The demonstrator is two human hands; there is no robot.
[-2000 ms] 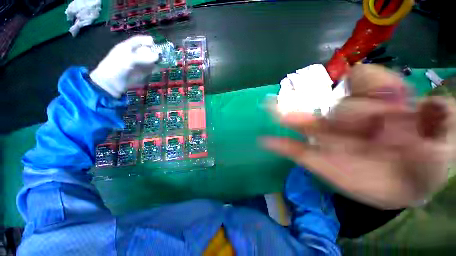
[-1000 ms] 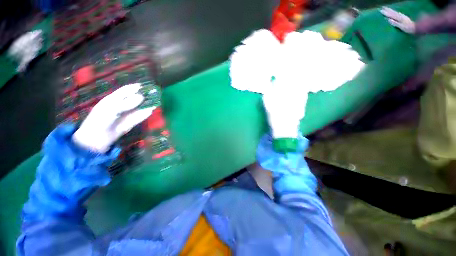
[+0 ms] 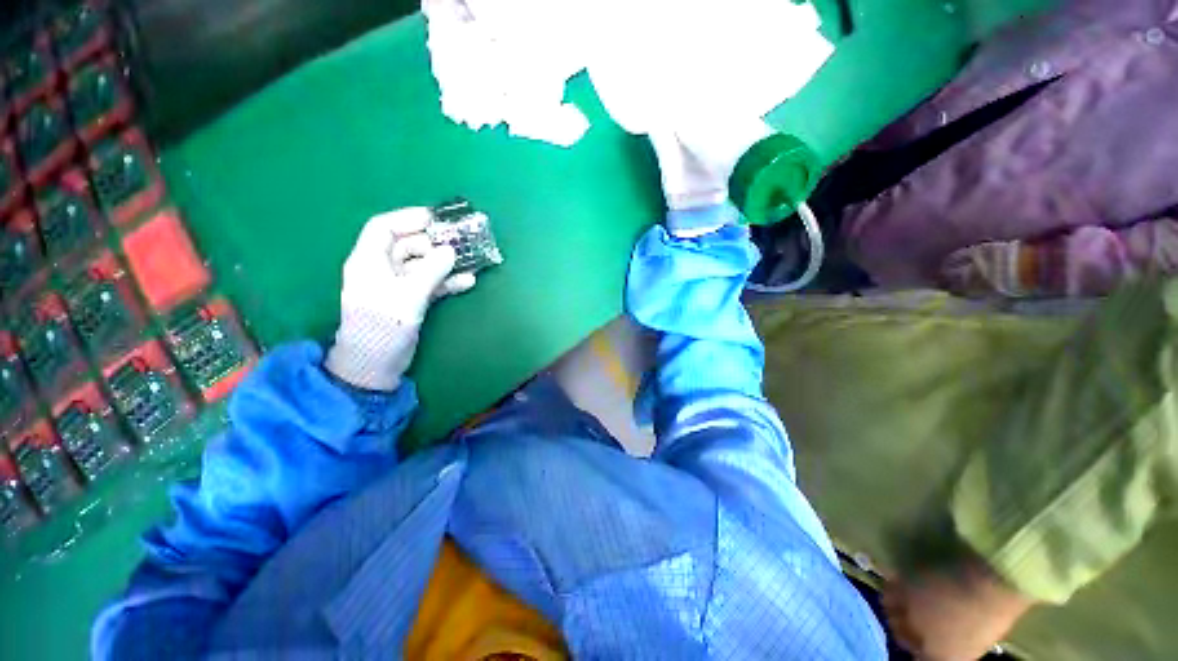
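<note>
My gloved left hand pinches a small circuit board by its left edge above the green mat. My gloved right hand is closed around the white glue cartridge, whose green end cap and clear hose show beside my wrist. The fingers and cartridge body merge in glare with the white cloths, so the fingertips and nozzle cannot be made out. A tray of circuit boards on red foam lies at the left, cut off by the edge, with one plain red pocket.
The green mat runs under both hands. The dark conveyor belt is beyond it at upper left. A person in a purple smock is at upper right, and one in yellow-green is close on my right, with a bare hand low.
My left hand has left the tray with a board and moved right over the mat. The cartridge's green cap has swung up beside my right wrist. The view has shifted right; the red post is out of view.
</note>
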